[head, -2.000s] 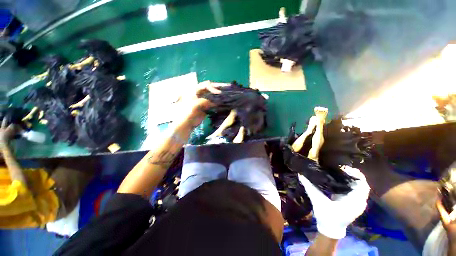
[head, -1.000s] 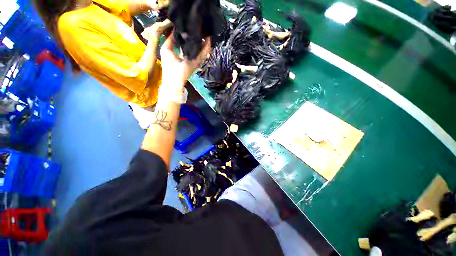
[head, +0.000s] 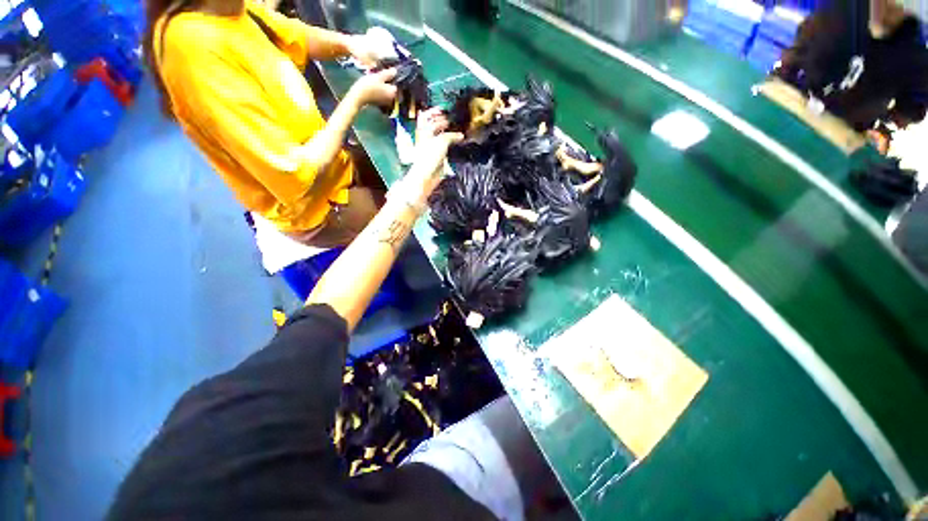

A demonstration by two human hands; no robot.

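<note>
My left hand (head: 432,142) is bare and reaches out to the far end of the heap of black pieces (head: 529,193) on the green bench. Its fingers are at a black layered piece (head: 476,114); whether they grip it is unclear. Cream projections stick out of several pieces in the heap. My right hand is not in view. The tan cardboard work mat (head: 631,377) with brown marks lies on the bench nearer to me, with no piece on it.
A person in yellow (head: 239,112) sits beyond my left arm, working on a black piece. A crate of black pieces (head: 392,402) is under the bench edge. Another person (head: 850,61) is across the bench. A second cardboard mat (head: 819,501) shows at lower right.
The view has swung left from the lap area. My left hand had a black piece raised near the person in yellow; it is now lower, at the heap's far end.
</note>
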